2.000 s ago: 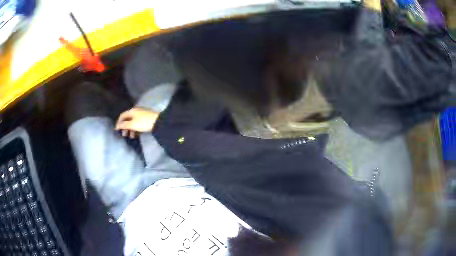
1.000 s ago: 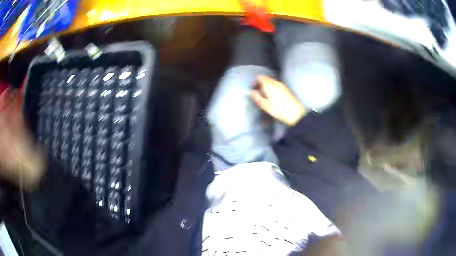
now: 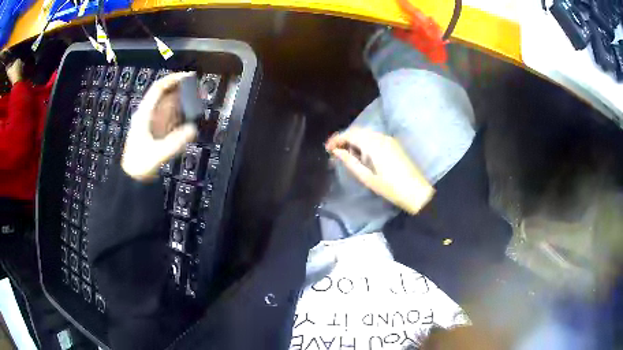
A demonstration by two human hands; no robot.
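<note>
My left hand is over the upper part of the black tray at the left. It is blurred and grips a small dark block-shaped unit between thumb and fingers. Rows of similar black units with round centres fill much of the tray; my left sleeve hides part of them. A paler patch shows at the tray's upper right. My right hand is over my grey-trousered leg with its fingers curled and fingertips together. Whether it holds anything small cannot be seen.
A yellow bench edge crosses the top, with a red tool at it. Wires with pale tips hang above the tray. Loose black parts lie at upper right. A person's red sleeve is at far left.
The view has swung left, bringing the tray fully in. My left hand has moved from the far left edge to over the tray and now holds a unit. My right hand stays curled near my leg.
</note>
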